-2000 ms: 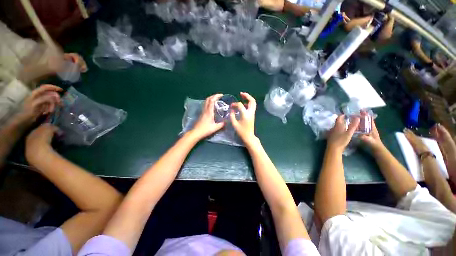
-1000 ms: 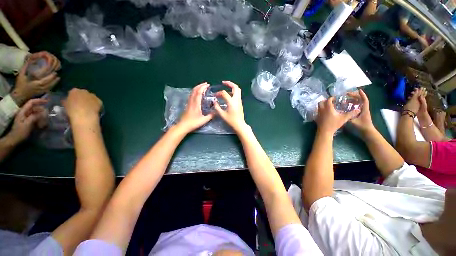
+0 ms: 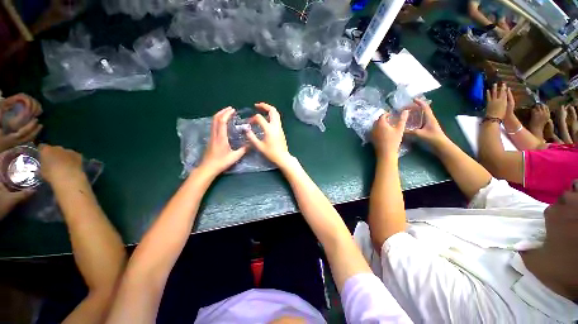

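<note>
A clear plastic cup (image 3: 243, 120) stands between my two hands above a flat, cloudy poly bag (image 3: 198, 140) on the green bench. My left hand (image 3: 222, 142) holds the cup's left side with fingers curved round it. My right hand (image 3: 269, 138) holds its right side, the thumb near a small silvery spot in the cup's middle. The spot is too small to make out. The bag lies partly under my hands and wrists.
Bagged cups (image 3: 310, 106) run across the bench's far side. A pile of bags (image 3: 95, 69) lies far left. A white paper sheet (image 3: 409, 71) and a slanting white post (image 3: 379, 31) are at right. Workers' hands hold clear cups on both sides of me.
The view has shifted, so the bench things sit further left. My hands stay round the cup. The left neighbour's hands now show a clear cup, and the bag there has moved.
</note>
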